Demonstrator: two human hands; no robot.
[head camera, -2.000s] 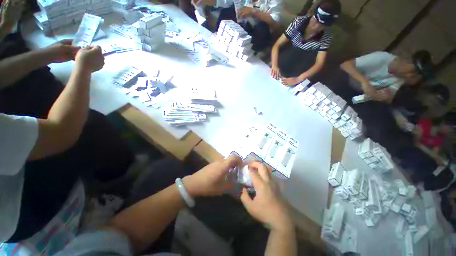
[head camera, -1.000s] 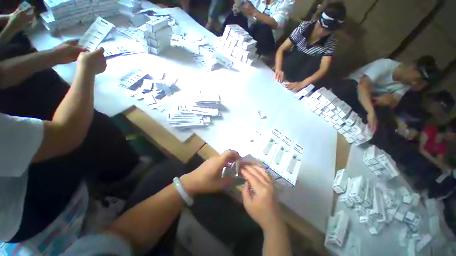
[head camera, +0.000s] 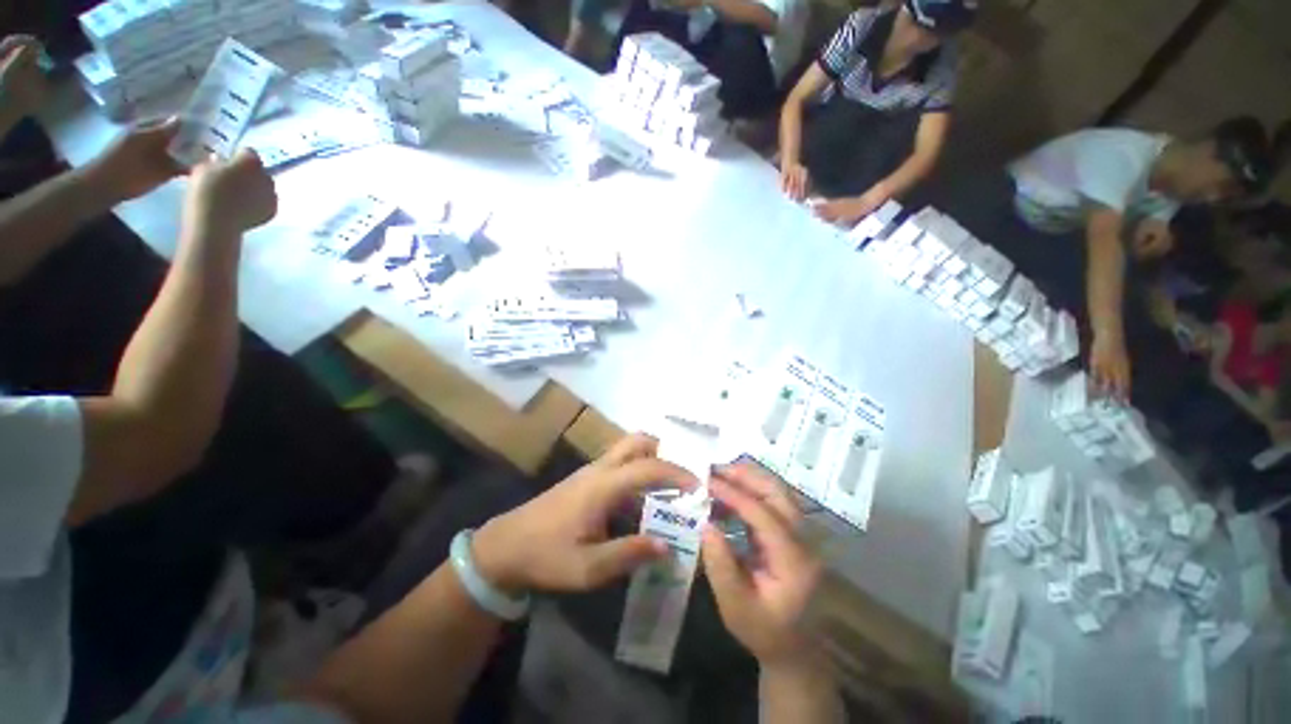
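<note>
A slim white carton (head camera: 660, 597) with a dark heading hangs lengthwise between my hands, its near end towards me. My left hand (head camera: 574, 530), with a pale bangle at the wrist, grips the carton's upper part between thumb and fingers. My right hand (head camera: 765, 559) has its fingertips at the carton's far end, by a small white flap. Whether the right fingers pinch the flap is hard to tell. Just beyond, several printed cartons (head camera: 821, 441) lie side by side on the white table covering (head camera: 680, 248).
Flat blanks (head camera: 538, 328) and small white pieces (head camera: 425, 255) lie left of centre. Carton stacks (head camera: 663, 88) stand at the far side, with a carton row (head camera: 970, 283) at the right edge. Loose cartons (head camera: 1090, 538) cover the right-hand table. A neighbour's hands hold a printed blank (head camera: 224, 102). People sit opposite.
The carton between my hands now shows its printed face and hangs lower, where before it was mostly hidden by my fingers. A person at the right now reaches towards the right-hand table's cartons.
</note>
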